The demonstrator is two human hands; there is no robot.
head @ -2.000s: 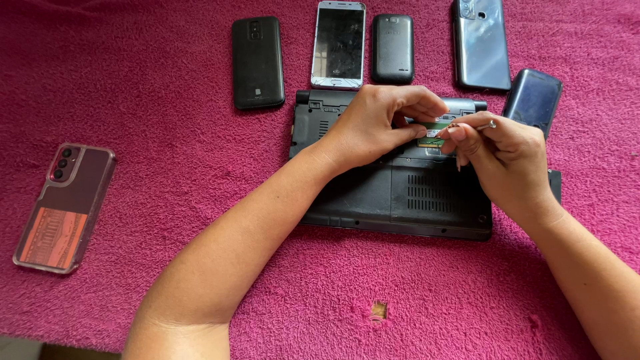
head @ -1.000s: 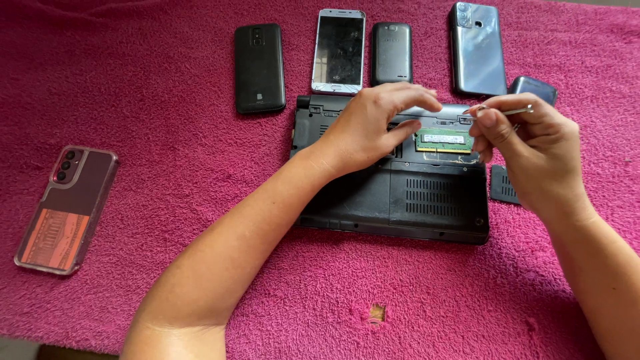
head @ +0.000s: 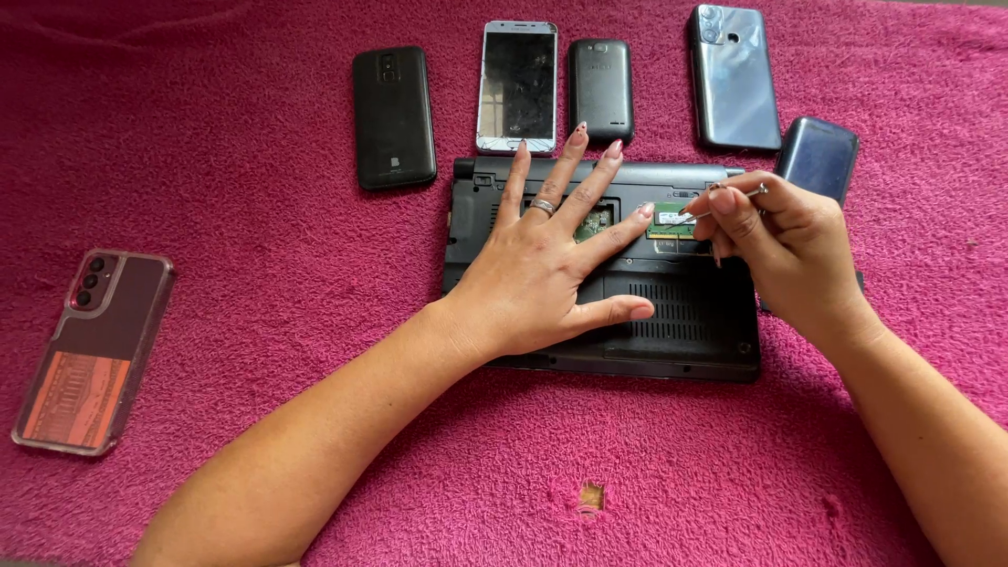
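Note:
A black laptop (head: 551, 362) lies upside down on a pink towel. My left hand (head: 543, 244) rests flat on its underside with the fingers spread, beside an uncovered compartment showing a green circuit board (head: 594, 224). A green memory module (head: 668, 230) lies on the laptop's underside, right of that compartment; my left index fingertip is at its left edge. My right hand (head: 776, 236) pinches a thin metal tool (head: 744, 197), whose tip is over the module. My right fingers hide part of the module and of the tool.
Behind the laptop lie a black phone (head: 394, 118), a white phone with a cracked screen (head: 517, 90), a small black phone (head: 600, 94), a blue-grey phone (head: 736, 87) and a dark blue phone (head: 819, 157). A phone in a clear case (head: 110, 331) is at left. The towel has a hole (head: 591, 498).
My left hand has spread flat over the laptop, left of the module. My right hand has lowered the thin tool to the module. The dark vented cover right of the laptop is now mostly hidden.

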